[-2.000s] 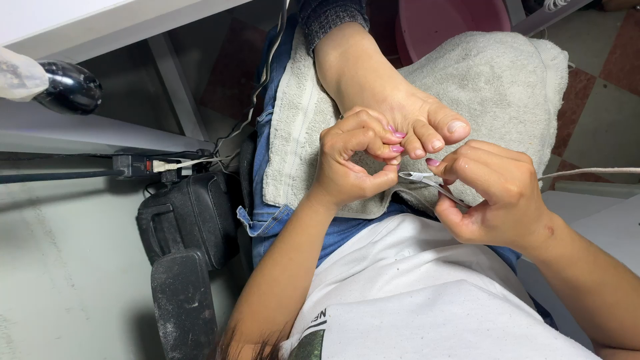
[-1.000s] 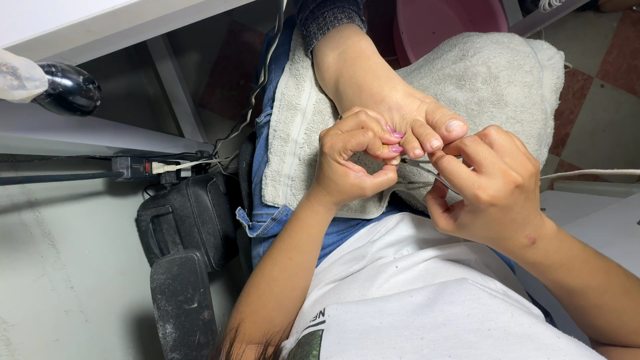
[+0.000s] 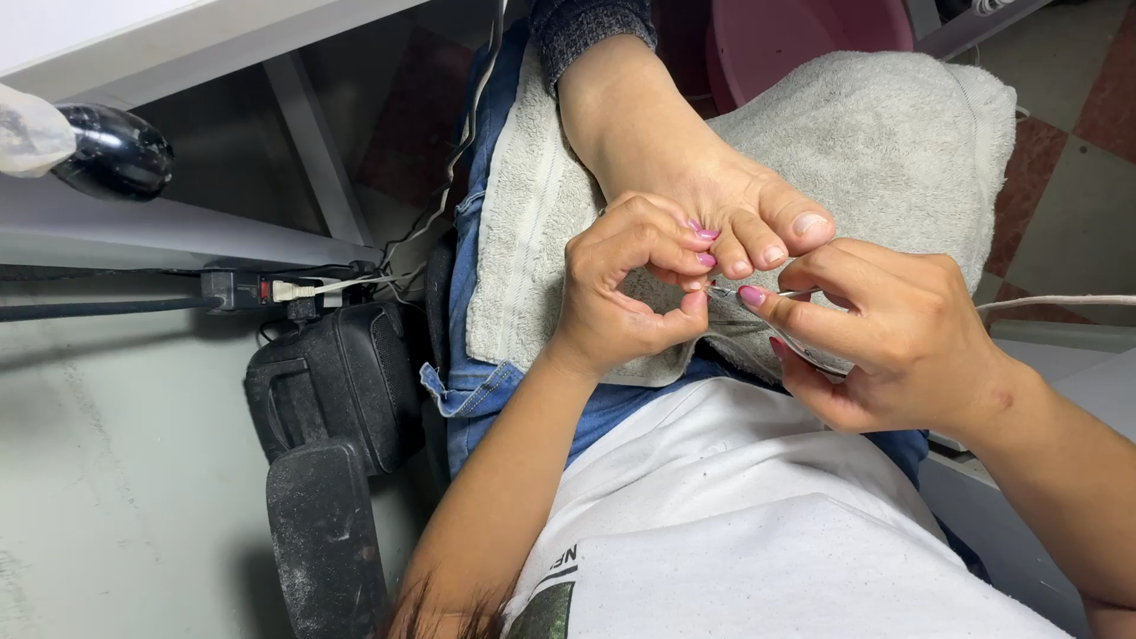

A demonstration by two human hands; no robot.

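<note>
Another person's bare foot (image 3: 683,160) rests on a grey towel (image 3: 879,133) laid over my lap. My left hand (image 3: 630,275) pinches the small toe between its fingers and thumb. In my right hand (image 3: 874,333) are metal cuticle nippers (image 3: 803,349), gripped by their handles, with the tip at the nail end of the small toe. The other toes point toward my right hand, and the big toe lies just above its fingers. Whether the nipper jaws touch the skin is too small to tell.
A pink basin (image 3: 808,44) stands beyond the towel. To the left are a white table (image 3: 222,44), a black rounded object (image 3: 115,151), a power strip (image 3: 235,290) with cables and a black bag (image 3: 337,390). A white cable (image 3: 1065,300) runs at the right.
My right hand has turned, so that the nipper handles show more than one second ago. My left hand stays around the small toe, and the foot has not plainly moved.
</note>
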